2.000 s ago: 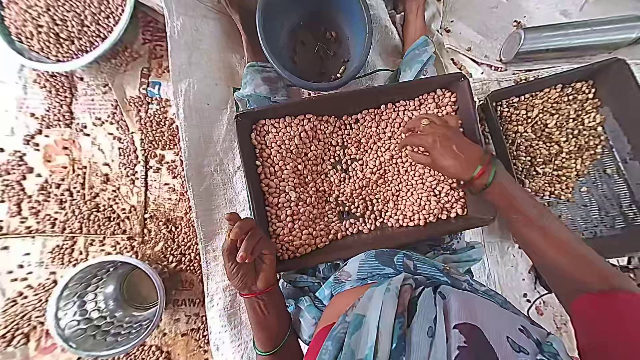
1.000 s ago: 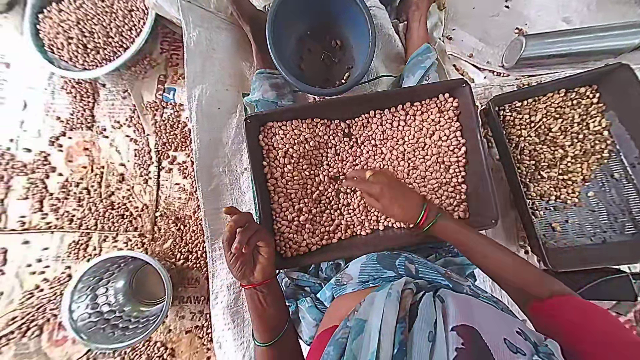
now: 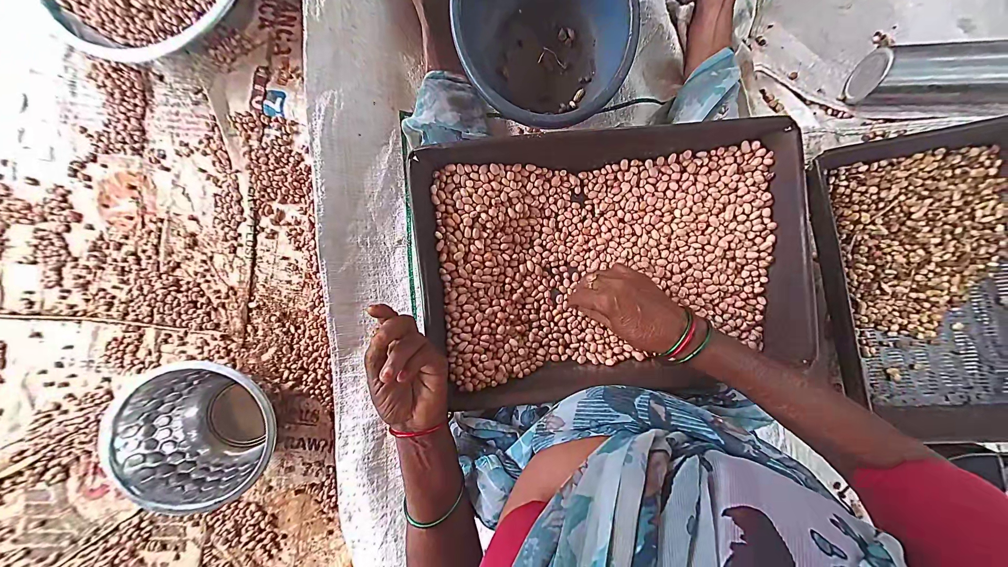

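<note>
A dark rectangular tray [image 3: 790, 236] lies across my lap, spread with shelled peanuts [image 3: 685, 228]. My right hand [image 3: 626, 309] rests over the peanuts near the tray's middle, fingertips down among them; whether it pinches anything is hidden. Beside the tray's left rim I hold up my left hand [image 3: 405, 370], its fingers curled and palm upward, and whatever may lie inside the curl cannot be made out. A blue plastic bowl [image 3: 543, 118] with a little debris in its bottom stands just beyond the tray, between my feet.
At the right, a second tray [image 3: 827, 260] with a slotted bottom holds unsorted-looking nuts or husks. Behind it lies a metal cylinder [image 3: 937, 79]. On the left are a dimpled steel tumbler [image 3: 185, 441], a basin of peanuts [image 3: 150, 51] and scattered nuts on printed sheets [image 3: 118, 197].
My right hand has moved from the tray's right part to its lower middle. A small gap among the peanuts now shows near the far rim. The left hand stays beside the tray.
</note>
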